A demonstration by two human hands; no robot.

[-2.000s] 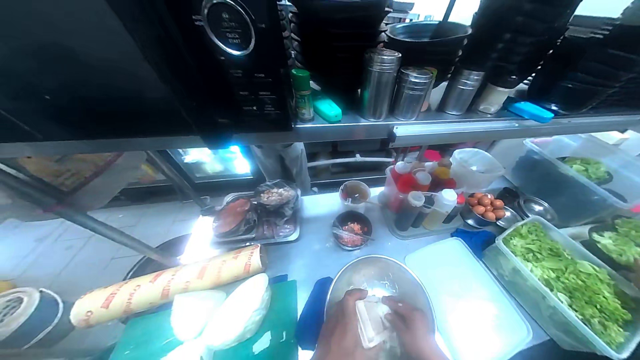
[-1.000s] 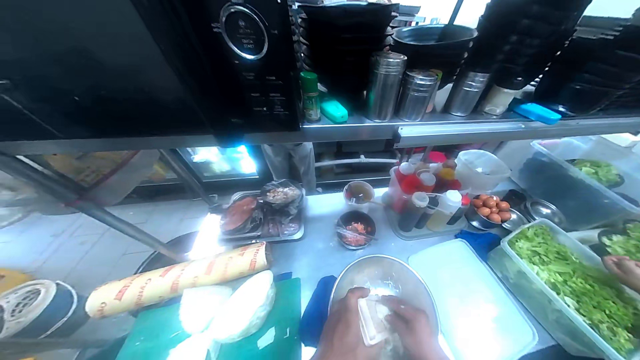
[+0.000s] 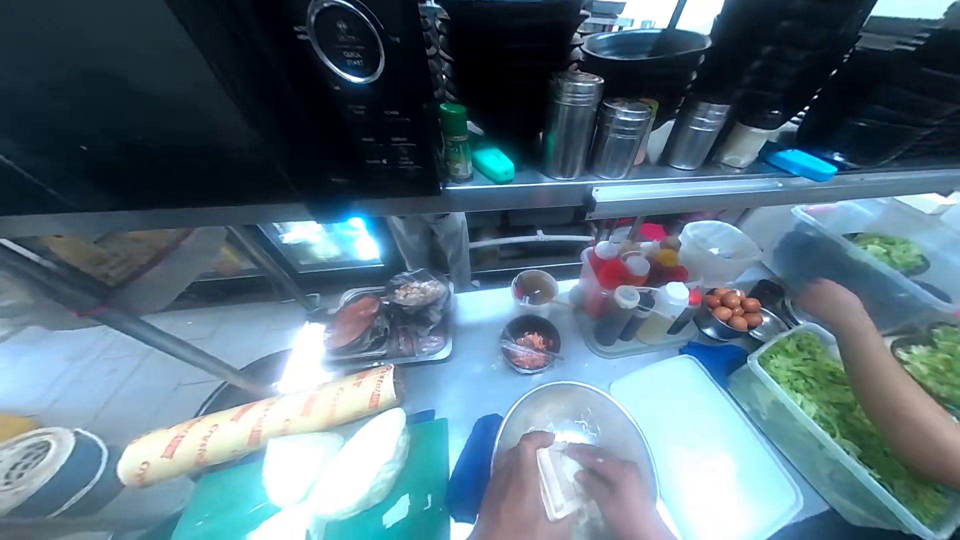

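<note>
Both of my hands are inside a round steel mixing bowl [image 3: 577, 401] at the bottom centre. My left hand [image 3: 517, 484] grips a small white rectangular container [image 3: 553, 484] by its left side. My right hand [image 3: 615, 487] is at the container's right side, its fingers bent over the edge; whether it grips the container too is unclear. Some pale matter lies in the bowl, mostly hidden by my hands. A blue cloth [image 3: 476, 469] is left of the bowl, and a translucent white lid [image 3: 712, 450] lies to its right.
A co-worker's arm [image 3: 885, 367] reaches over a tub of shredded lettuce [image 3: 817, 390]. Eggs [image 3: 733, 307], sauce bottles [image 3: 667, 304] and a small bowl [image 3: 530, 343] stand behind. At left are a green cutting board [image 3: 420, 465], pale cut vegetables [image 3: 364, 465] and a wrap roll [image 3: 262, 424]. A steel shelf [image 3: 517, 196] crosses above.
A co-worker's hand, at the right edge one second ago, now reaches farther in, with the forearm over the lettuce tub. My hands stay in the bowl around the white container.
</note>
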